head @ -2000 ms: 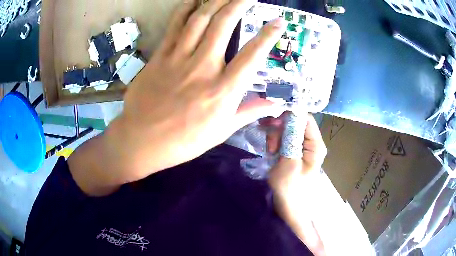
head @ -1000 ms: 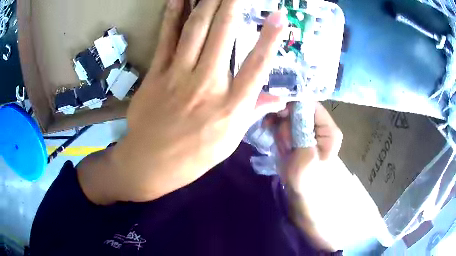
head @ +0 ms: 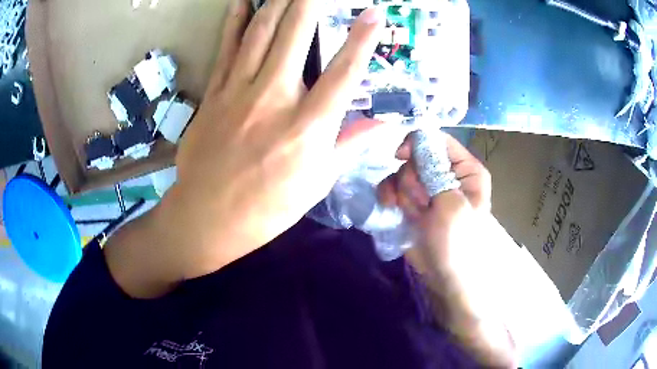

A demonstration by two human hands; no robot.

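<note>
A white socket housing [head: 452, 68] lies open side up at the top centre, cut off by the frame's top edge. Inside are a green circuit board [head: 414, 54], thin red wires and a black module [head: 391, 103]. My left hand [head: 248, 137] lies over the housing's left side, index fingertip at the board and thumb at the lower edge; other fingertips are cut off above. My right hand [head: 461, 191] is closed around a speckled grey cylinder [head: 434, 164] just below the housing. Its tip is at the lower edge; contact is unclear. Crinkled clear plastic [head: 353, 202] hangs beside my right hand.
A cardboard tray [head: 86, 50] at upper left holds several black-and-white modules [head: 130, 101]. A blue stool [head: 42, 227] stands at lower left. A printed carton [head: 569, 209] is at right below the bench edge. A thin shaft [head: 587, 18] lies at upper right.
The housing and both hands sit slightly further left and higher in view than a second ago. The grey cylinder is more tilted, its upper end to the left. More clear plastic shows.
</note>
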